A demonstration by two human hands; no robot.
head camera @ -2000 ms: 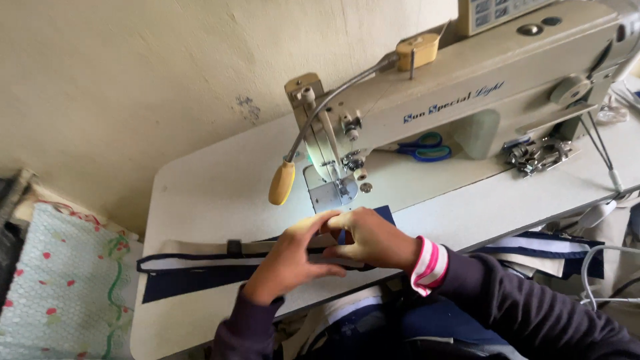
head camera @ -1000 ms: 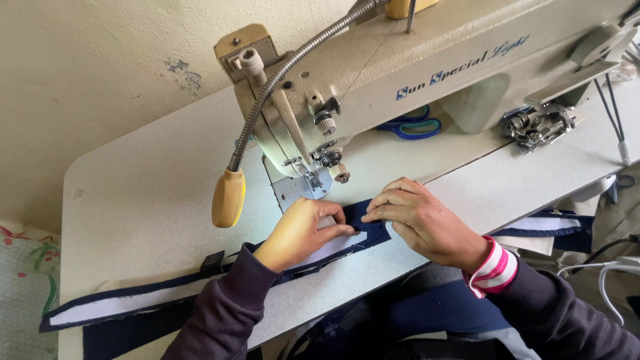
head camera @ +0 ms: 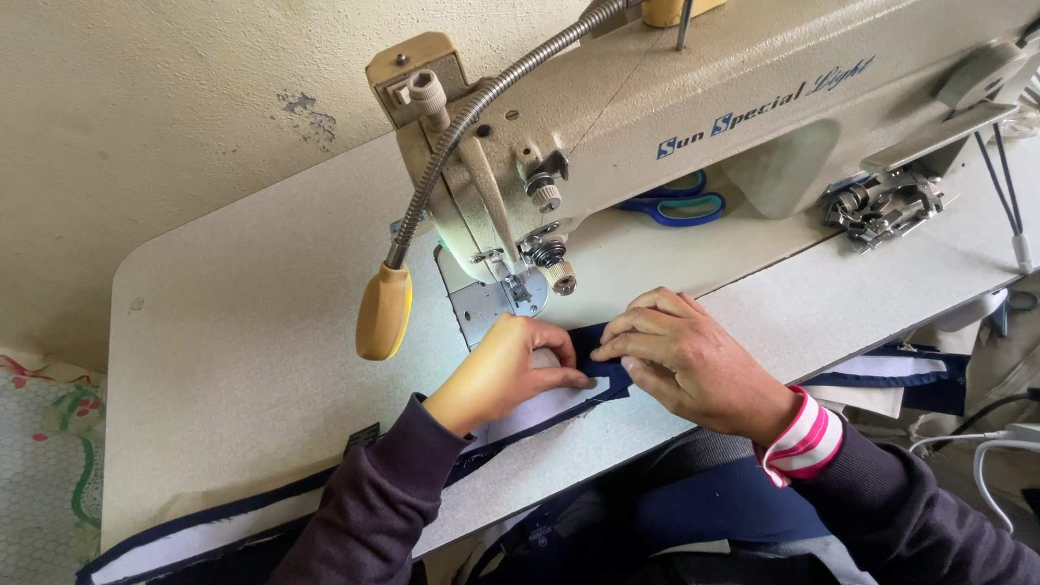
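A long navy fabric strip with a white inner layer lies along the front of the sewing table, passing under my left forearm. Near its right end, my left hand pinches the strip between thumb and fingers. My right hand has its fingertips on the navy end, with the fingers bent and close together. Just behind my left hand are the presser foot and the metal needle plate of the industrial sewing machine. The strip is in front of the foot, not under it.
Blue-handled scissors lie under the machine arm. Metal machine attachments sit farther right. A lamp with a flexible neck and yellowish head hangs left of the needle. More navy and white pieces rest beyond the table's front edge, near white cables.
My hands were close together over the strip two seconds ago; they are now a little apart, with its navy end showing between them. The view has moved nearer the machine.
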